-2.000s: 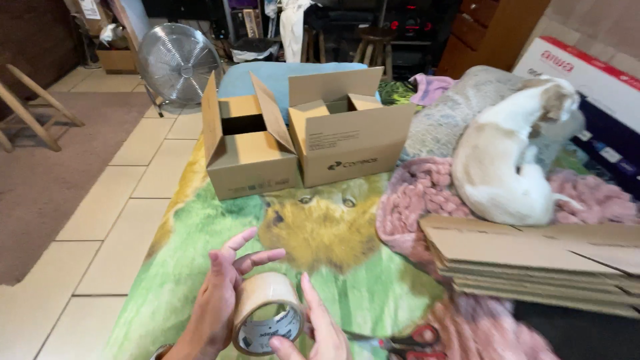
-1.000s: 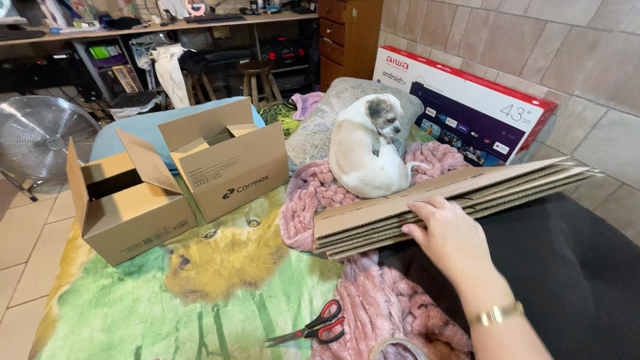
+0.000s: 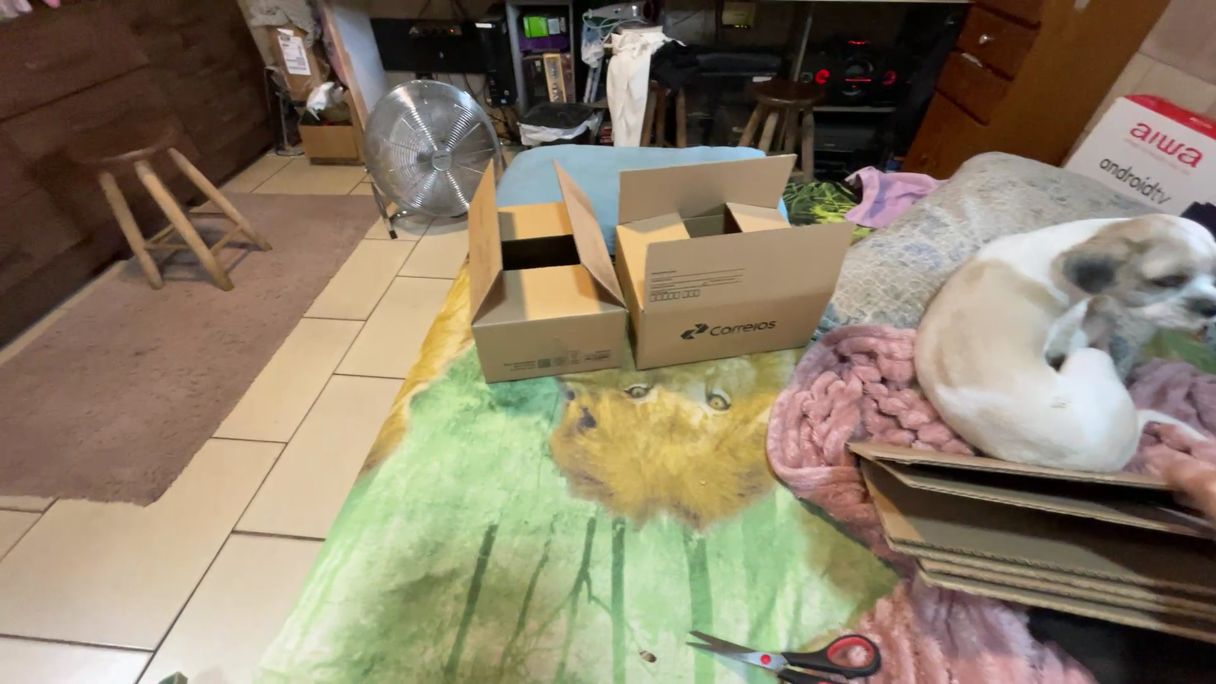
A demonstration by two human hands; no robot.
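Observation:
Blurred and cut off by the right edge, my right hand [image 3: 1199,480] is at the top sheets of a stack of flattened cardboard boxes [image 3: 1026,532]; its grip is hidden. Those top sheets stand a little apart from the ones below. My left hand is out of view. Two cardboard boxes with raised flaps, a left one [image 3: 551,340] and a right one [image 3: 736,304], are side by side on the lion-print cover [image 3: 456,570]. Scissors with red and black handles [image 3: 784,657] lie near the bottom edge.
A white and tan dog [image 3: 1026,361] is curled on a pink knitted blanket [image 3: 845,408], against the cardboard stack. Behind the boxes is a blue cushion [image 3: 560,176]. A metal fan [image 3: 434,147] and a wooden stool [image 3: 166,209] stand on the floor to the left.
Two seconds ago both hands were around a tape roll; one second ago the roll lay near the scissors and my right hand rested on the stack. The top sheets have since parted from it. The view has swung.

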